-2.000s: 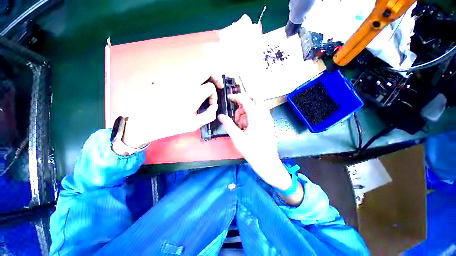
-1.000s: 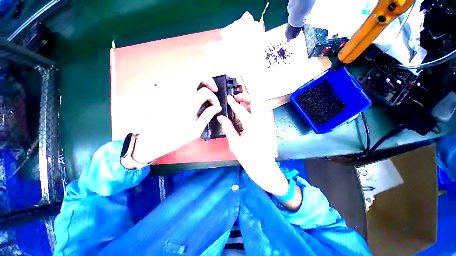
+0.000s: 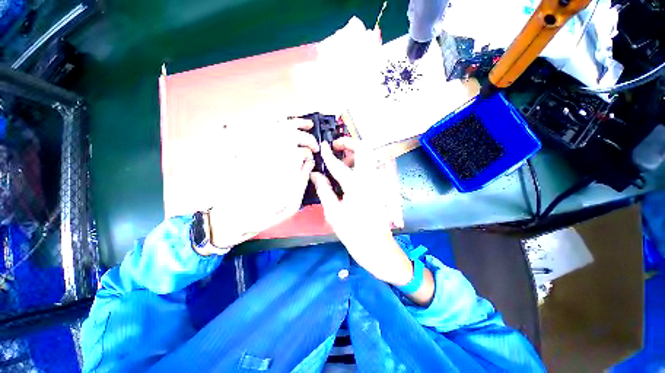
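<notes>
A black plastic housing (image 3: 326,128) lies on the pink-red work mat (image 3: 191,98), near its right front part. Red specks, possibly thin wires, show at its upper right side. My left hand (image 3: 281,164) holds the housing from the left, fingers bent over it. My right hand (image 3: 348,193) holds it from the right, with thumb and fingers on its middle and right side. Both hands are overexposed and cover much of the housing, so its inside cannot be made out well.
A blue screw tray (image 3: 522,135) with dark grains stands right of the mat. Behind it are speckled white paper (image 3: 419,109), an orange electric screwdriver (image 3: 519,60) and the dispensing syringe (image 3: 425,20). Black housings (image 3: 567,116) lie at right. A brown carton (image 3: 594,291) stands below the bench edge.
My left hand has moved further over the housing from the left, and its fingers are closer to my right thumb. The syringe tip hangs slightly lower and further left in view.
</notes>
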